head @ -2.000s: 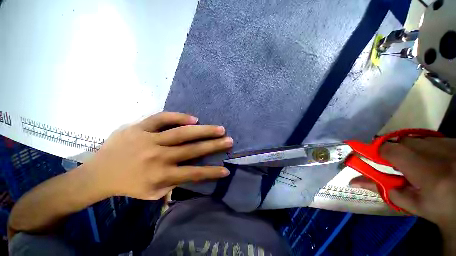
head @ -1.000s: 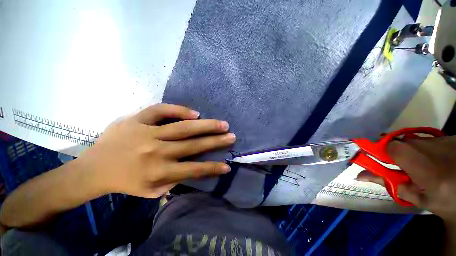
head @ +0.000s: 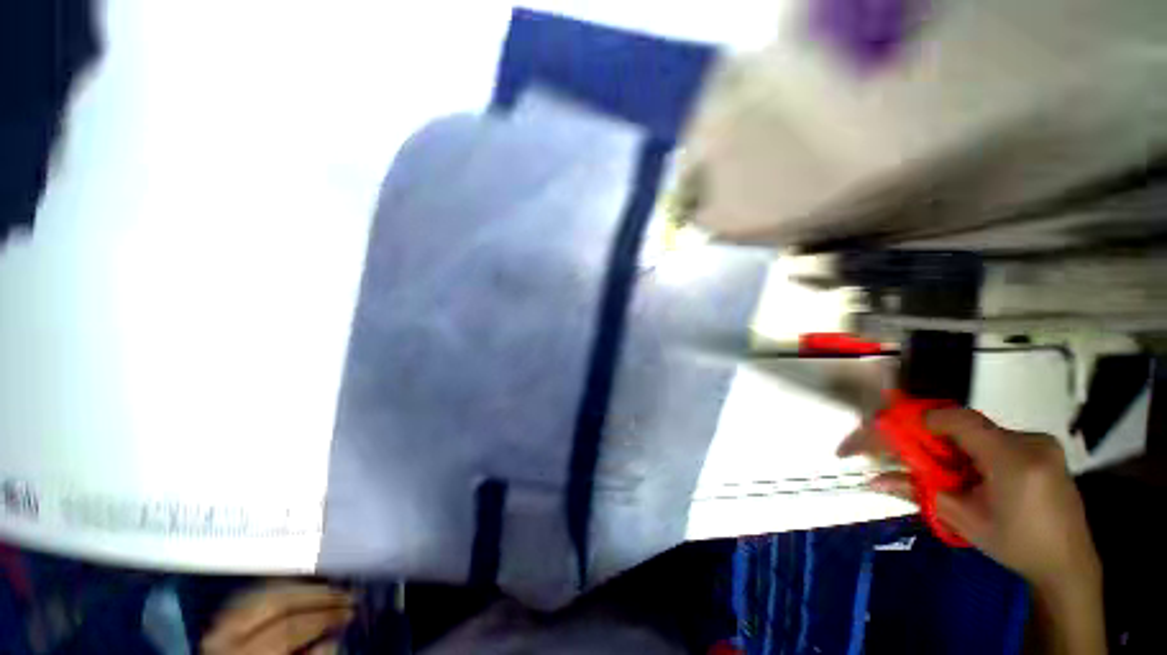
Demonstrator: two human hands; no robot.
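Observation:
The frame is blurred. The garment panel, pale grey-blue side up, lies on the white table left of the machine head. A long dark navy strip runs down it, and a short dark strip shows near its front edge. My right hand grips the red-handled scissors at the right, with the blades pointing left toward the panel's right edge; whether the tips touch the cloth is unclear. My left hand is at the table's front edge, fingers bent, cut off by the frame's bottom and off the panel.
The off-white sewing machine head fills the upper right. A black flat object lies on the bed behind my right hand. Dark navy cloth is at the far left. Blue crate lattice shows below the table.
My left hand has left the panel and moved down to the table edge. The scissors have moved away from the short strip. The view has shifted, showing more of the panel and machine.

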